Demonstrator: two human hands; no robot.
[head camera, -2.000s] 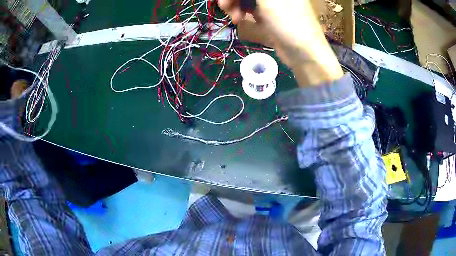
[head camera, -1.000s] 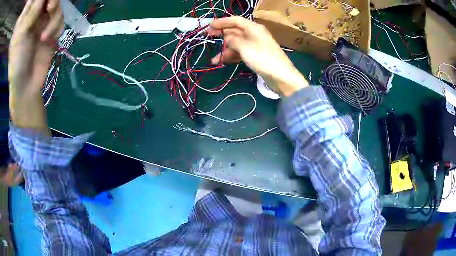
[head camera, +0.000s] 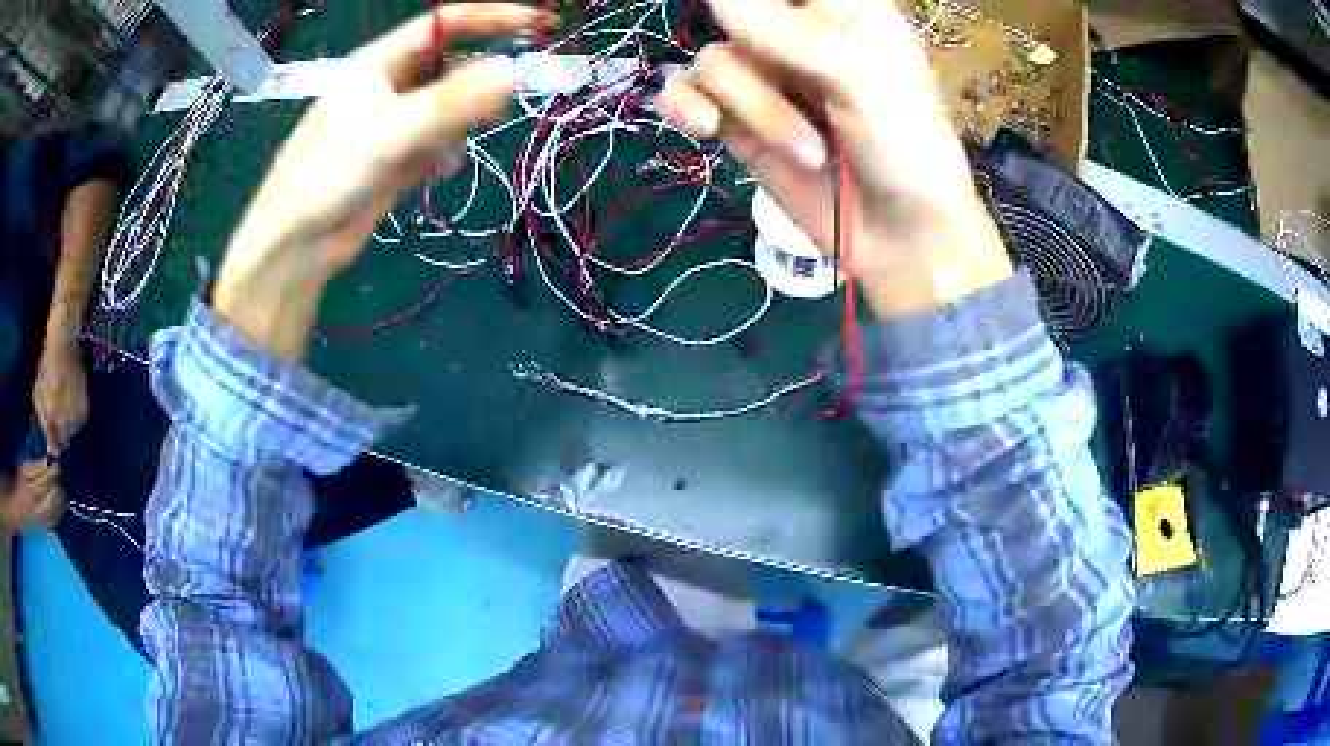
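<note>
My left hand (head camera: 358, 153) is raised at the upper left of the bench, index finger and thumb pointing right. A bit of red wire shows at its fingers, but a grip is not clear. My right hand (head camera: 861, 146) is raised at the upper middle, its fingers curled around a red wire (head camera: 849, 313) with a dark wire beside it. The red wire hangs past the palm to the bench. The tangled harness pile (head camera: 562, 219) of red, black and white wires lies below and between the hands. Fingertip details are blurred.
The white solder spool (head camera: 795, 260) is partly behind my right hand. A grey-white cable (head camera: 664, 413) lies nearer the bench edge. A fume fan (head camera: 1050, 262), a box of metal parts (head camera: 1021, 88) and a yellow sponge (head camera: 1164, 528) are at right. Another person's arm (head camera: 66, 321) is at far left.
My left hand has moved right, towards the pile. The white cable loop at left is gone from its place. A red wire now hangs from my right hand, which has moved slightly right.
</note>
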